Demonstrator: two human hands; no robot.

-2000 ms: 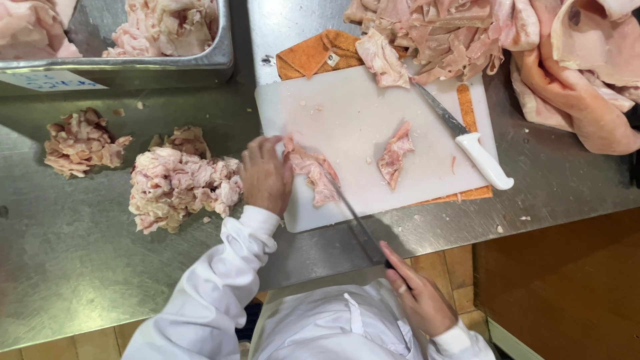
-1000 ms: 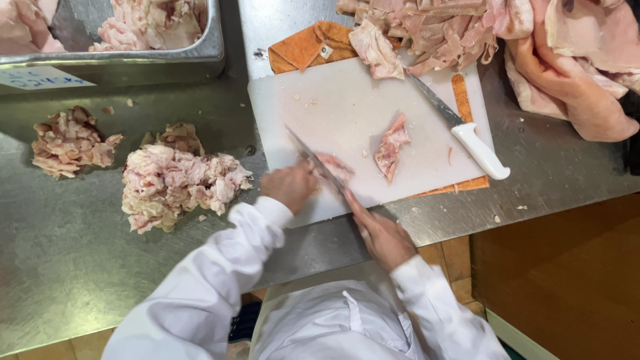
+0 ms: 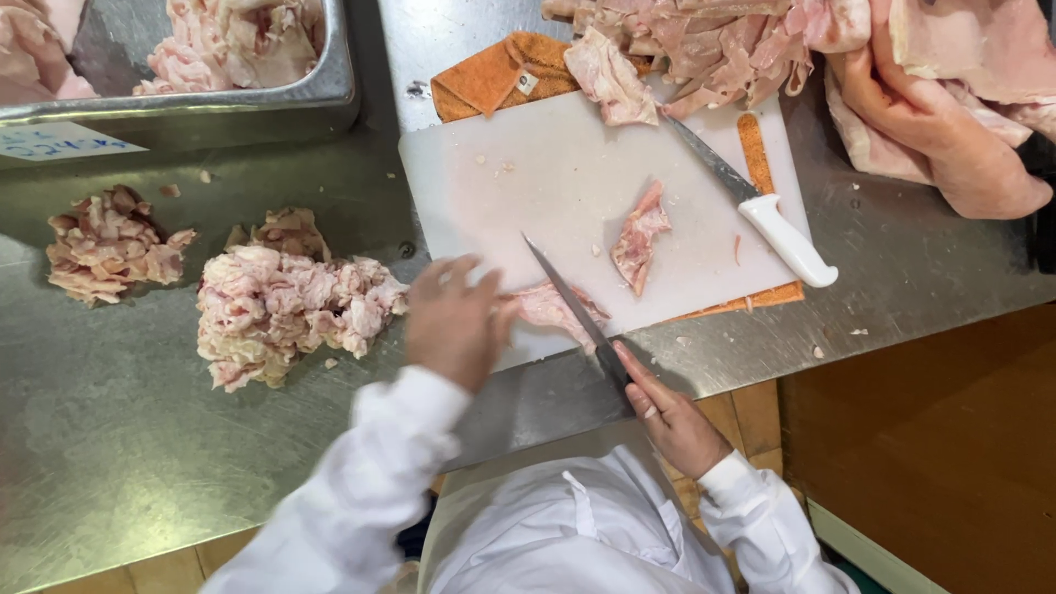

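My right hand (image 3: 675, 421) grips the dark handle of a knife (image 3: 569, 295) at the near edge of the white cutting board (image 3: 528, 190). The blade points up and left and lies across a strip of raw meat (image 3: 551, 312). My left hand (image 3: 455, 318), blurred, is at the left end of that strip with its fingers partly spread; whether it pinches the strip cannot be told. A second piece of raw meat (image 3: 642, 239) lies further right on the board. A white-handled knife (image 3: 788, 239) rests at the board's right side, its tip by a pale scrap (image 3: 610, 78).
Left of the board, a pile of pale trimmings (image 3: 289, 309) and a smaller pile of scraps (image 3: 115, 247) sit on the steel table (image 3: 148, 445). A metal tray (image 3: 247, 101) holds more meat. Sliced skin (image 3: 709, 49) and large pieces (image 3: 940, 124) lie at the back right. An orange cloth (image 3: 487, 78) is under the board.
Two seconds ago the strip lay higher on the board; now it is near the front edge. My left hand has shifted right and nearer to me since then.
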